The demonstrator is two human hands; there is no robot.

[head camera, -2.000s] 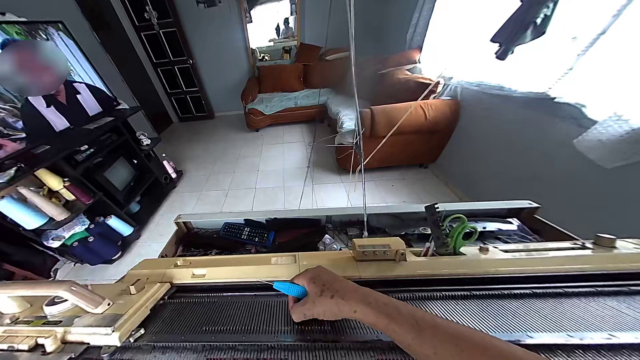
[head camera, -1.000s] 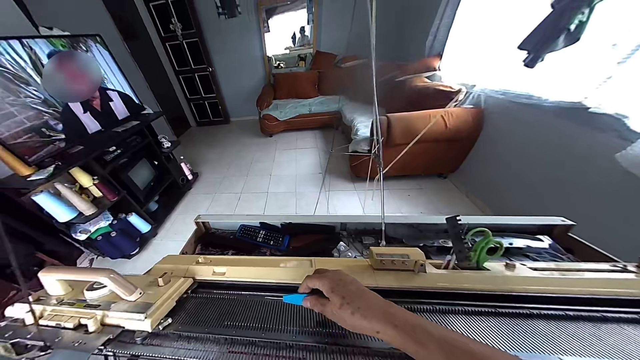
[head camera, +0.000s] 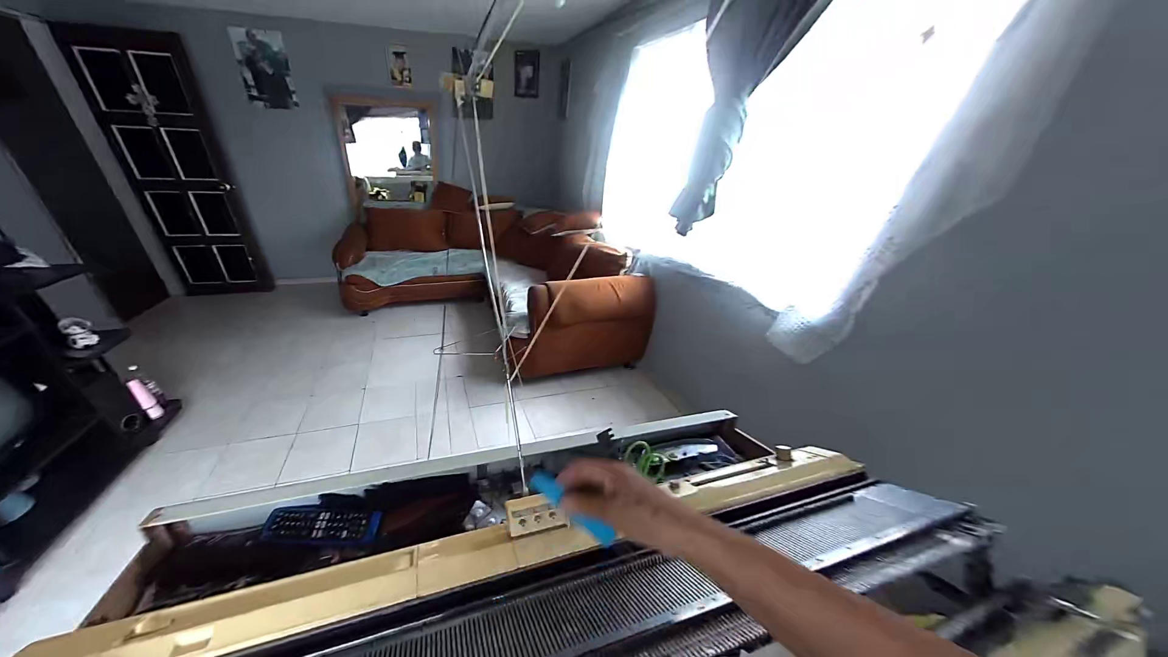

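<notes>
My right hand [head camera: 607, 488] grips a blue handled tool [head camera: 573, 511], blurred, just right of the small beige counter box [head camera: 537, 516] on the knitting machine's rear rail. In front of the rail lies the needle bed [head camera: 566, 610] with its rows of fine metal needles. A yarn mast [head camera: 505, 351] rises behind the counter box, with threads running up along it. My left hand is out of view.
Behind the rail a long tray [head camera: 151, 570] holds a blue remote-like keypad [head camera: 321, 525], dark cloth and green-handled scissors [head camera: 646, 461]. Beyond stand an orange sofa [head camera: 593, 315], a dark door [head camera: 173, 164] and a curtained window [head camera: 785, 164].
My right hand has lifted from the needle bed to beside the counter box, still with the blue tool. The view has swung right and up.
</notes>
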